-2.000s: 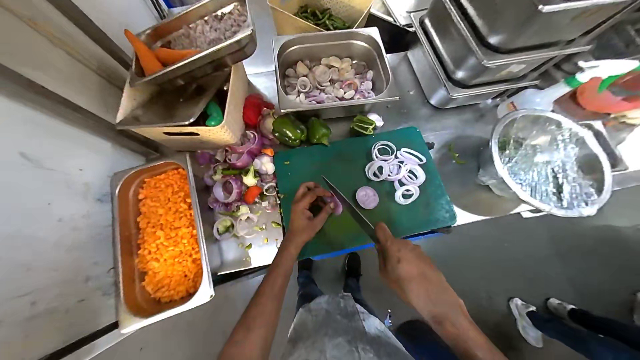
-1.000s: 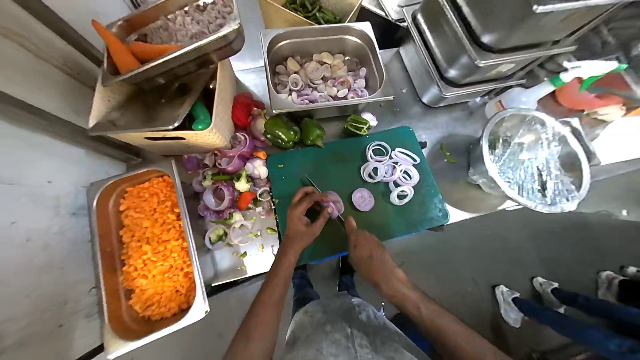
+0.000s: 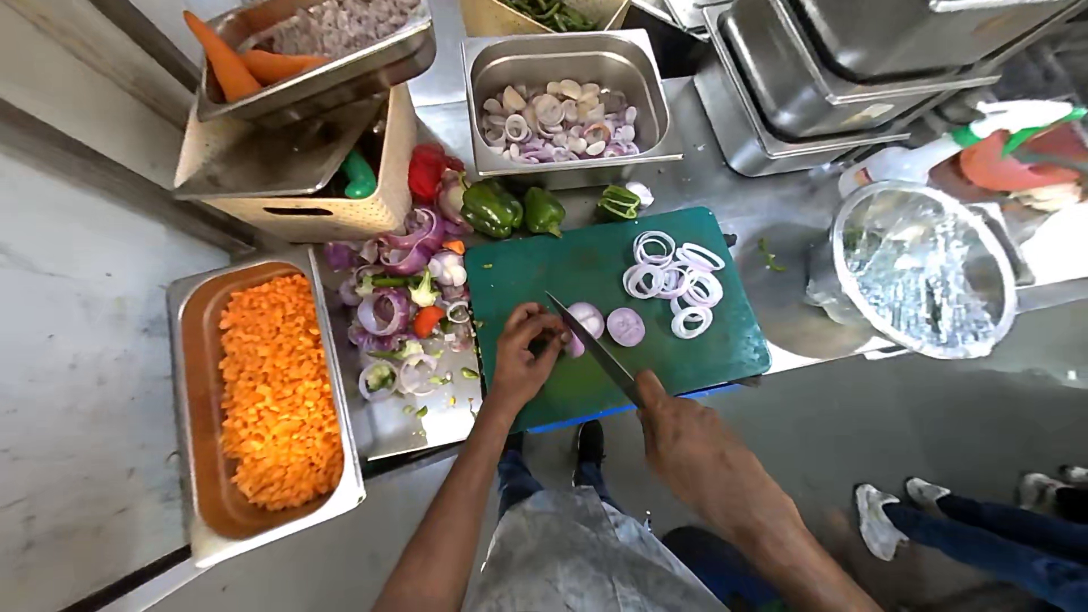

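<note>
On a green cutting board (image 3: pixel 595 255), my left hand (image 3: pixel 529 353) pinches a small piece of red onion (image 3: pixel 575 344) between thumb and fingers. My right hand (image 3: pixel 680 425) grips the handle of a kitchen knife (image 3: pixel 599 353); its blade slants up and left, beside the onion piece and across the edge of a cut onion slice (image 3: pixel 586 320). Another round onion slice (image 3: pixel 626 326) lies flat to the right of the blade. Several thin onion rings (image 3: pixel 676 280) are spread at the board's upper right.
A steel pan of diced carrot (image 3: pixel 280 399) stands at left, beside onion peels and trimmings (image 3: pixel 391 314). Green bell peppers (image 3: pixel 491 209) and a pan of sliced onions (image 3: pixel 552 119) are behind the board. A plastic-lined container (image 3: pixel 925 268) stands right. Another person's legs (image 3: pixel 969 527) show lower right.
A second round slice now lies beside the piece under my left fingers, where the earlier frames show one loose slice. The knife remains in my right hand.
</note>
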